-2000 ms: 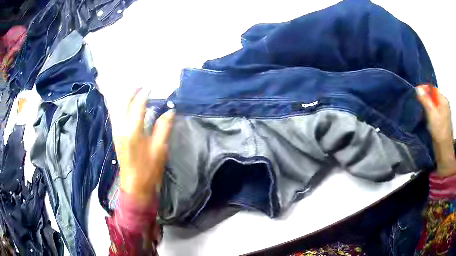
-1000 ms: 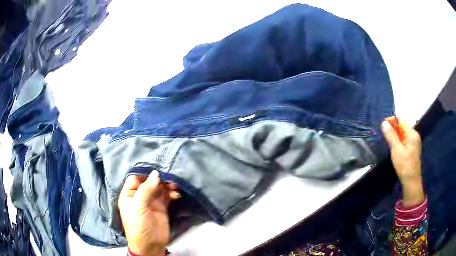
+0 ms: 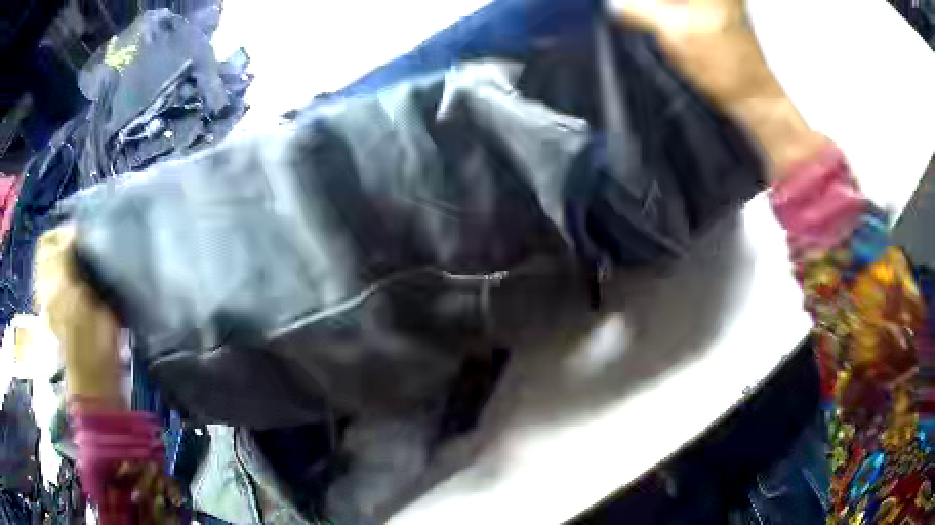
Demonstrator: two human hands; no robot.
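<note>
The denim jacket point(image 3: 390, 215) is lifted and stretched between my hands, its grey inside towards me, blurred by motion. A pale seam runs across its lower part, and dark blue denim shows at the top. My left hand point(image 3: 77, 297) grips the jacket's left end. My right hand point(image 3: 707, 51) is at the jacket's upper right, cut off by the top edge of the picture and blurred; its fingertips are hidden. The orange-red item seen earlier in my right hand does not show now.
A white table point(image 3: 636, 451) with a curved front edge lies below. Dark garments point(image 3: 154, 113) are heaped at the upper left. Another grey and blue garment point(image 3: 226, 477) shows under the jacket at the lower left. Dark cloth hangs at the lower right.
The jacket has gone from lying on the table to being lifted and spread. My left hand has moved left and up to its end. My right hand has moved up and inward.
</note>
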